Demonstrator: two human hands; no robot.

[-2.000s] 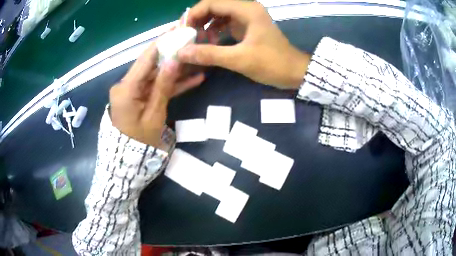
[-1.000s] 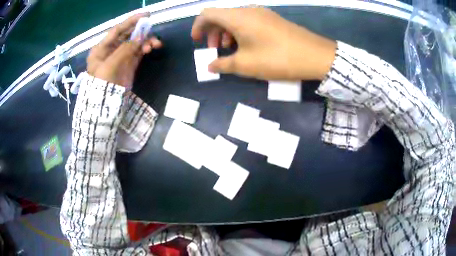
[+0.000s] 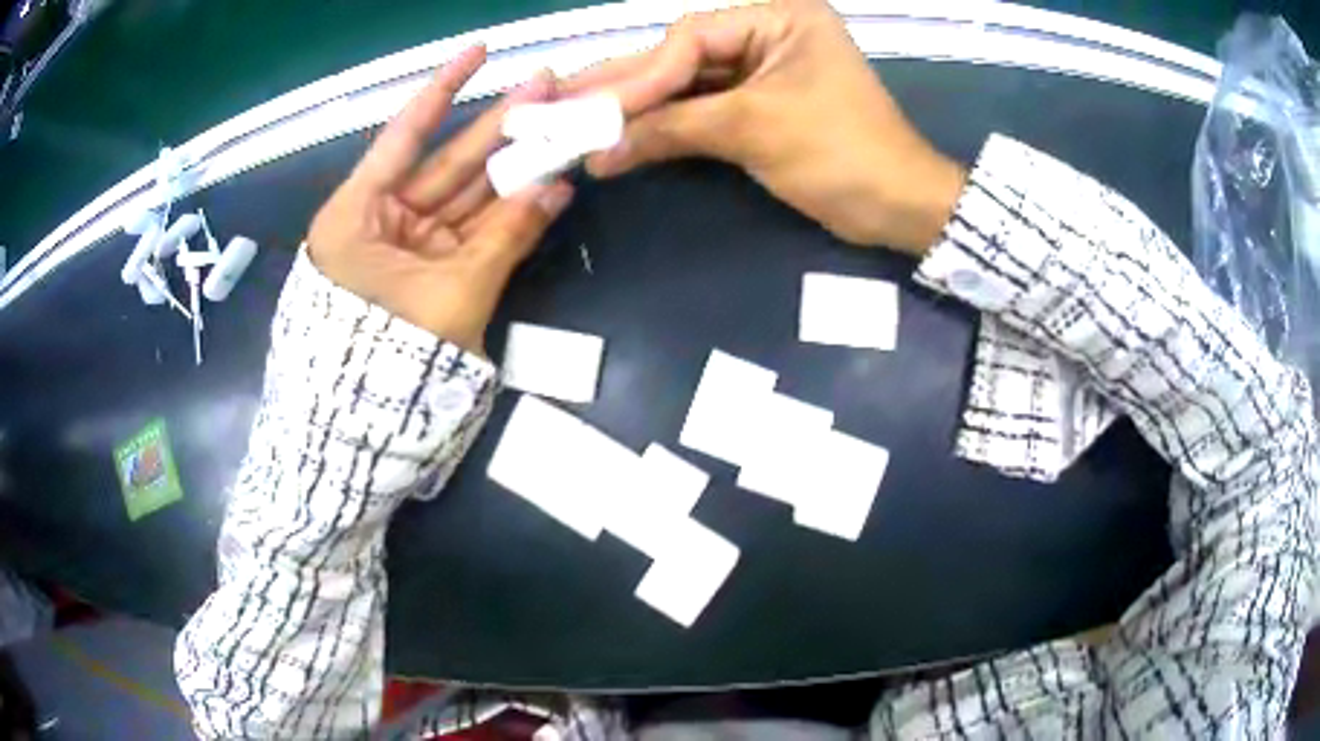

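My left hand (image 3: 434, 217) is palm up at upper centre-left, holding a small white part (image 3: 517, 172) between its fingertips and thumb. My right hand (image 3: 789, 123) comes from the right and grips a white housing (image 3: 586, 125) by its right end. The two white pieces meet or overlap between the hands, near the pale rail; whether they are joined cannot be told. Several plain white housings (image 3: 848, 311) lie loose on the black worktop below the hands, some touching one another.
A cluster of white stemmed parts (image 3: 188, 265) lies at left on the black worktop (image 3: 579, 623). A small green card (image 3: 148, 469) lies below it. The pale rail (image 3: 1013, 32) borders the green belt (image 3: 261, 65). A clear plastic bag (image 3: 1257, 188) is at right.
One second ago my right hand was at a housing near the worktop's top centre; it has brought that housing left to my left hand. My left hand has moved right and opened its palm upward.
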